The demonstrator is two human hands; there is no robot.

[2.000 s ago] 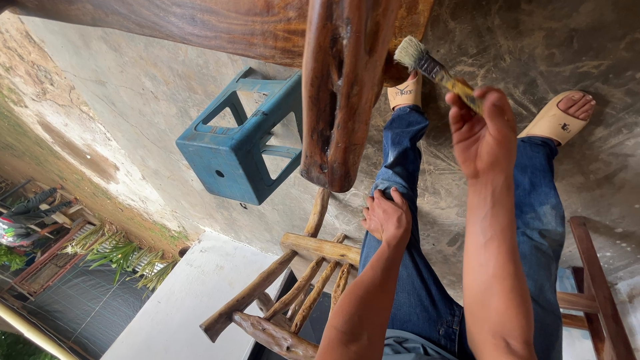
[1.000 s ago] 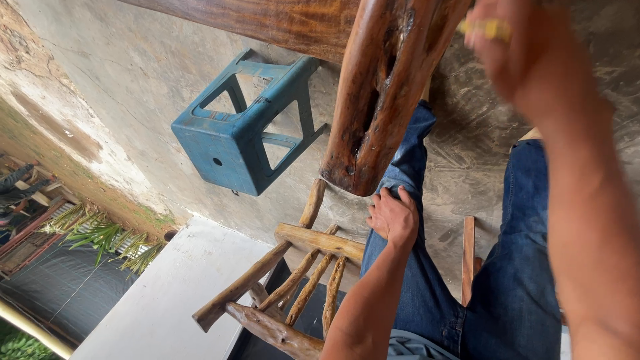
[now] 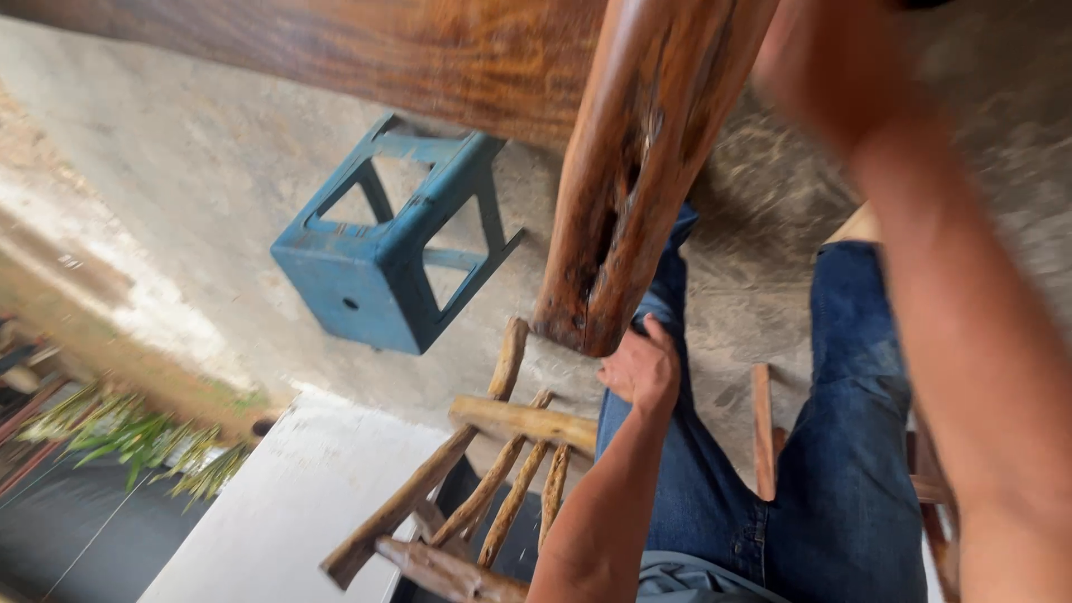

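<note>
A brown, glossy wooden beam [image 3: 624,180] with dark cracks runs down from the top centre, beside a broad wooden board [image 3: 402,59]. My left hand [image 3: 643,366] rests on the left leg of my blue jeans [image 3: 854,394], close to the beam's lower end, and no object shows in it. My right hand [image 3: 829,67] is raised at the top right beside the beam's upper part. It is blurred, its fingers are hidden, and no brush can be seen.
A blue plastic stool [image 3: 352,289] lies tilted in the view on the concrete floor [image 3: 209,167], left of the beam. A rustic wooden chair [image 3: 502,419] is at the lower centre beside a white wall [image 3: 276,494]. Reddish wooden pieces [image 3: 762,431] show near my legs.
My right hand, which held a paintbrush in the open two seconds ago, has moved up beside the beam, and the brush is out of sight. My left hand stays on my leg. The view has shifted.
</note>
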